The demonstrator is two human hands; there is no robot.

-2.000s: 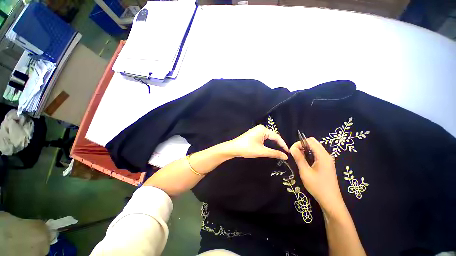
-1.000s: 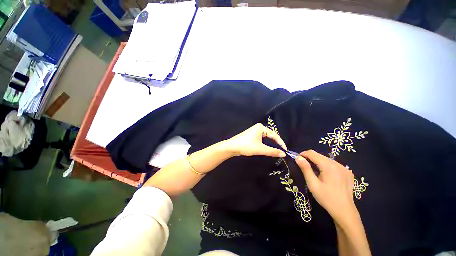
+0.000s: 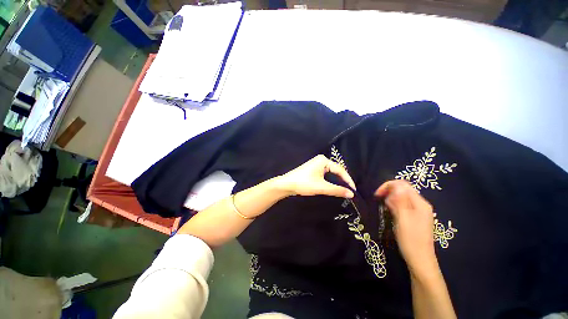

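Observation:
A black garment [image 3: 293, 137] with pale gold embroidery [image 3: 420, 173] lies spread over the white table. My left hand [image 3: 321, 177] pinches a small raised bit of the garment between thumb and fingertips, near the front opening. My right hand [image 3: 405, 202] is blurred, a little to the right of my left fingertips and above the cloth, with its fingers curled. The snips are not visible now; whether they are in the right palm cannot be told. The collar [image 3: 414, 118] lies above both hands.
A clipboard with papers [image 3: 193, 53] lies at the table's upper left. An orange-red crate [image 3: 121, 146] stands by the left edge, partly under a sleeve [image 3: 180, 159]. The white table [image 3: 373, 56] extends behind the garment. Blue binders and papers [image 3: 56, 43] are at far left.
My right hand brought the snips to my left fingertips, then moved back slightly right, and the blades are out of sight. My left hand has kept its pinch in nearly the same place.

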